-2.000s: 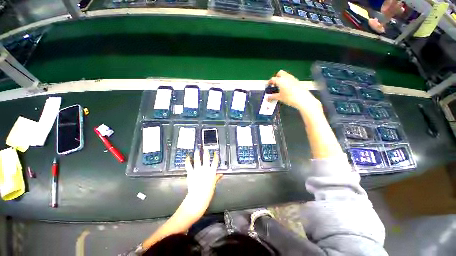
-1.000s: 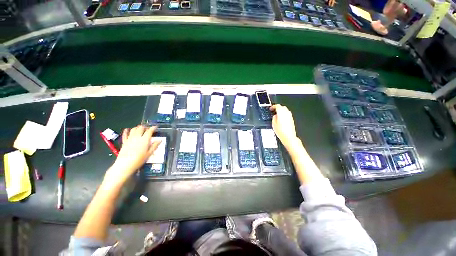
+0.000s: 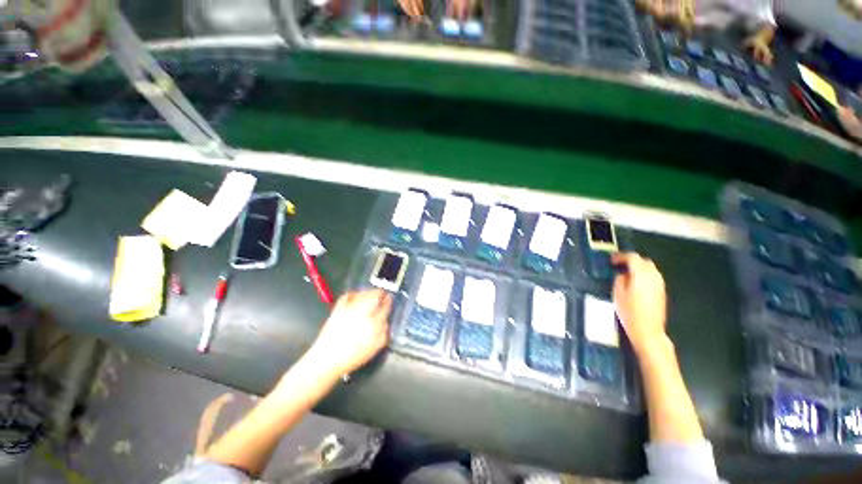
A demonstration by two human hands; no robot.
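A clear blister tray [image 3: 506, 371] holds two rows of dark keypad phones, most with plain white rectangles over or on their screens. The phone at the front row's left end [image 3: 388, 268] shows a dark screen in a pale frame; my left hand [image 3: 357, 326] covers its lower part. The phone at the back row's right end [image 3: 600, 232] also shows a dark screen; the fingertips of my right hand [image 3: 643, 293] are at its lower right edge. The frame is blurred, and whether either hand grips its phone cannot be told.
Stacked blister trays [image 3: 789, 312] stand at right, one phone face blue-purple. At left lie a touchscreen smartphone [image 3: 258, 231], red marker [image 3: 316, 272], pen [image 3: 214, 316], paper sheets [image 3: 225, 208] and a yellow pad [image 3: 139, 279]. A green belt [image 3: 425, 132] runs behind; other people's hands show beyond.
The view has swung left, so the bench things sit further right. My left hand now lies at the front-left phone, whose dark screen shows instead of white. My right hand stays by the back-right phone.
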